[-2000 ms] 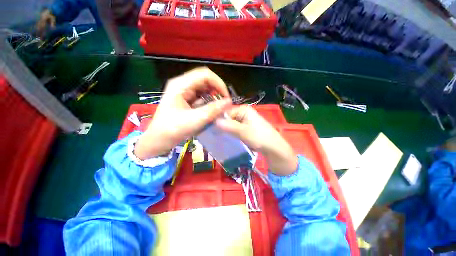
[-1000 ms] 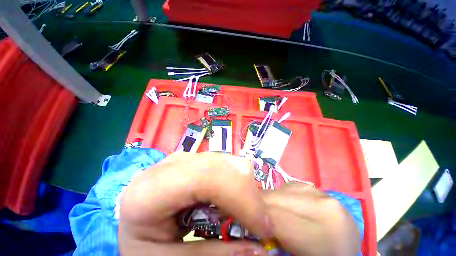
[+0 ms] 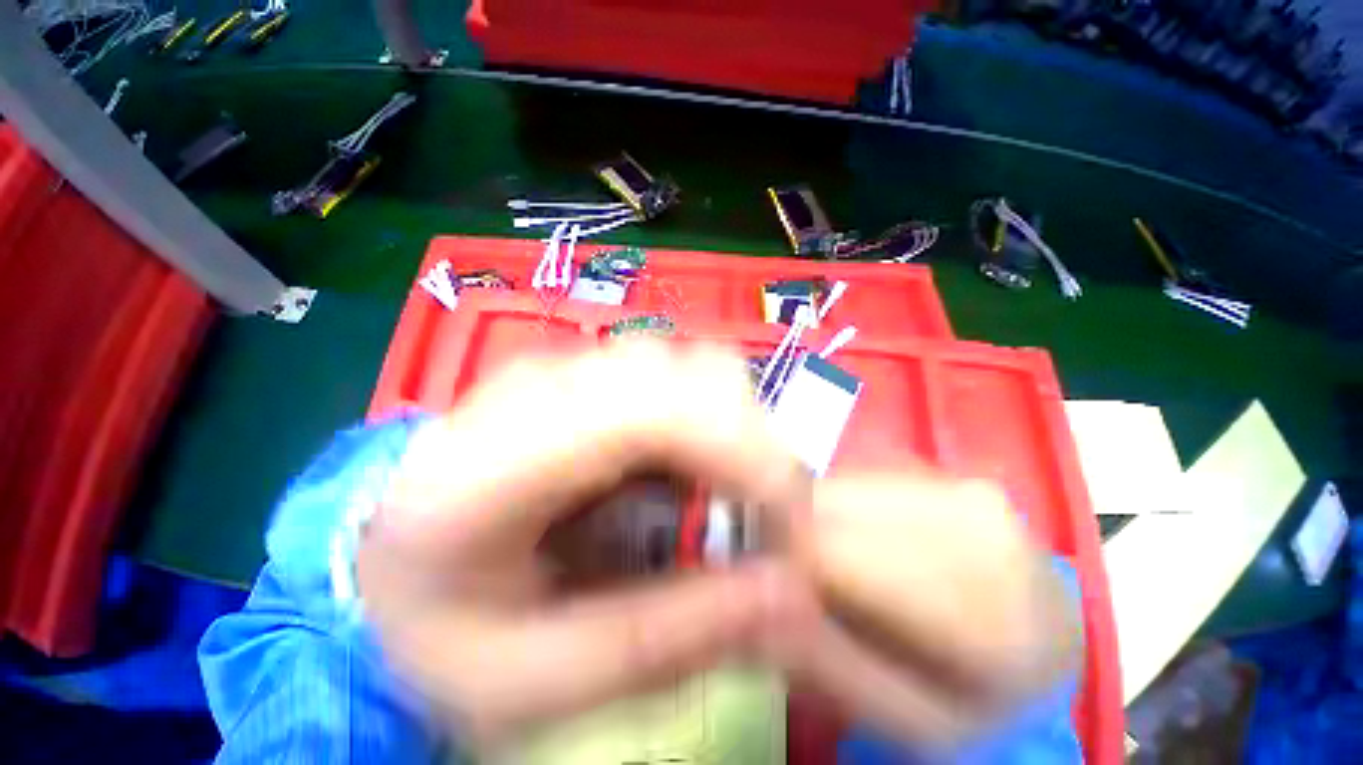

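Note:
My left hand (image 3: 568, 538) and my right hand (image 3: 927, 598) are bare, blurred and close to the camera, with fingertips together at lower centre. Between them my left hand holds a small wired board (image 3: 658, 523) with a red part and a white part; it is blurred and mostly hidden by the fingers. What my right fingers pinch is hidden. Under and beyond the hands lies a red compartment tray (image 3: 979, 434). On it are a pouch cell (image 3: 815, 414) with a dark green end band, white lead wires (image 3: 555, 256) and small green boards (image 3: 616, 263).
Wired packs (image 3: 800, 218) lie spaced along the dark green conveyor (image 3: 493, 150). Red stacked trays (image 3: 688, 42) stand behind it and more at left (image 3: 90, 404). A grey metal post (image 3: 142, 187) slants at left. Cream sheets (image 3: 1211, 538) and a white bar (image 3: 1318, 534) lie at right.
Since two seconds ago both hands have come closer to the camera, and the pouch cell they held out is no longer seen in them. Since one second ago they have risen slightly, still together.

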